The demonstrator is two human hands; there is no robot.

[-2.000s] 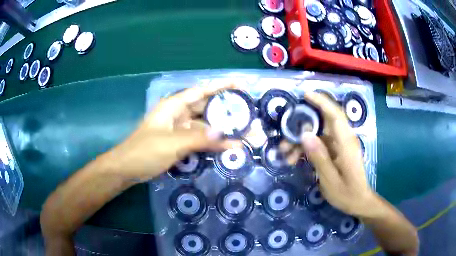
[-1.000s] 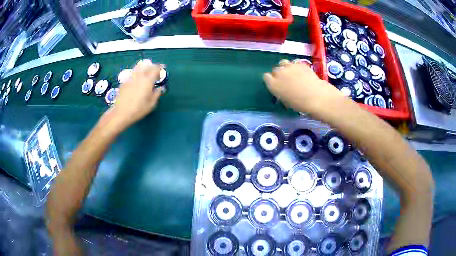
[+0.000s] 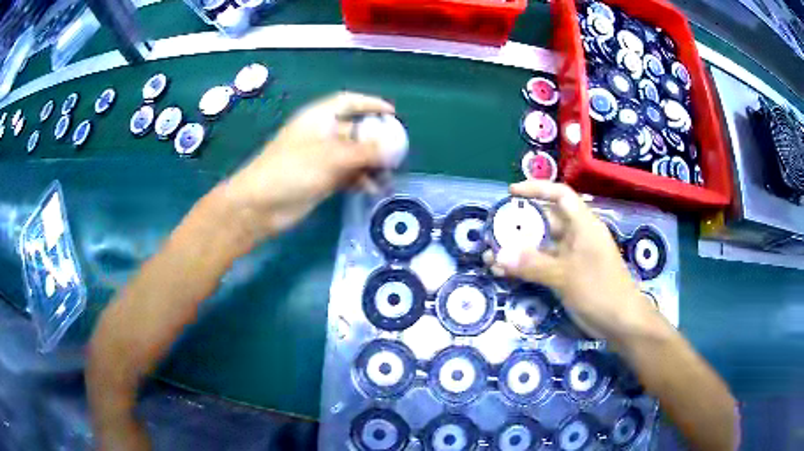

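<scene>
A clear blister tray (image 3: 339, 352) lies in front of me, with black-rimmed speaker drivers (image 3: 385, 368) in its round pockets. One second-row tray pocket (image 3: 465, 305) shows a bright centre without a clear black rim. My left hand (image 3: 304, 158), blurred, grips a pale-faced driver (image 3: 386, 141) just above the tray's upper left corner. My right hand (image 3: 586, 255) holds a white-faced driver (image 3: 518, 225) between thumb and fingers over the tray's top row. This hand and forearm hide several pockets at the right. I cannot tell whether the held driver touches the tray.
Loose discs (image 3: 189, 137) lie at upper left on the green surface. Red-marked discs (image 3: 540, 128) stand in a column beside the right red bin (image 3: 648, 183), heaped with discs. A far red bin (image 3: 432, 19) is beyond the pale rail. A small clear tray (image 3: 53, 273) lies left.
My left hand has moved right from the loose discs, now with a driver. My right hand has come down from beside the red bin to the tray, holding a driver. The camera view has shifted.
</scene>
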